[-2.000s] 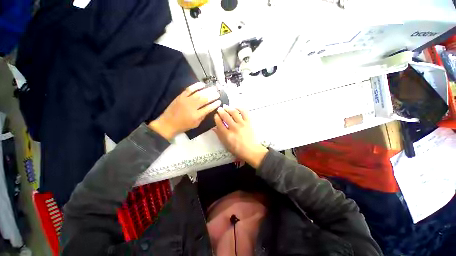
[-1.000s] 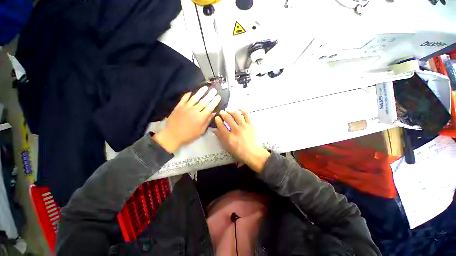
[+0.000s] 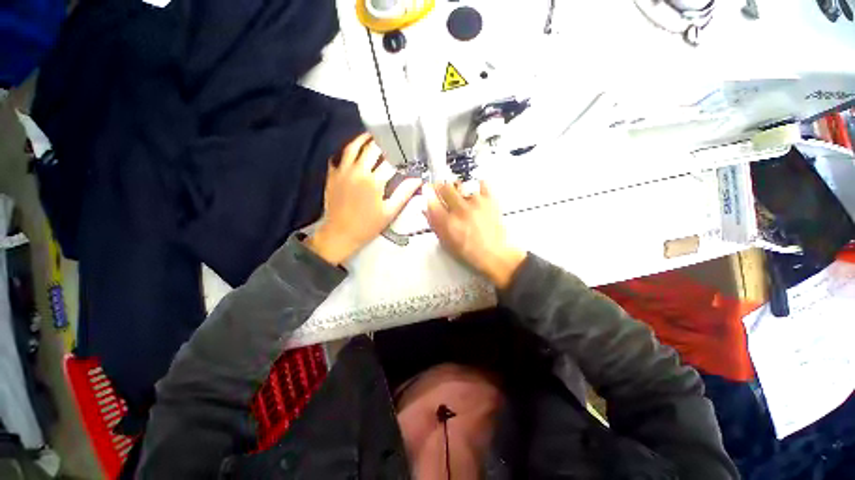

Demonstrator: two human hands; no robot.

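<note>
The dark garment [image 3: 248, 169] lies heaped on the white table left of the sewing machine head [image 3: 562, 56]. My left hand [image 3: 361, 202] rests on the garment's right edge, fingers apart, with its thumb reaching toward the presser foot [image 3: 433, 169]. A small dark piece of the cloth shows between its fingers and thumb. My right hand [image 3: 472, 225] is at the right of the presser foot, fingertips close together beside the needle area. The fingertips hide what, if anything, they pinch. A thin dark thread runs down the left of the head.
The ruler strip [image 3: 394, 307] runs along the front table edge. Red baskets [image 3: 291, 394] stand below at the left. A dark pouch or phone [image 3: 802, 202], orange-red cloth [image 3: 689, 319] and a paper sheet [image 3: 811, 352] lie at the right. A yellow-rimmed spool [image 3: 394, 11] sits on the head.
The dark cloth flap under my hands has moved back and left, baring the white bed in front. My left hand has turned more upright, and my right hand has moved up to the presser foot.
</note>
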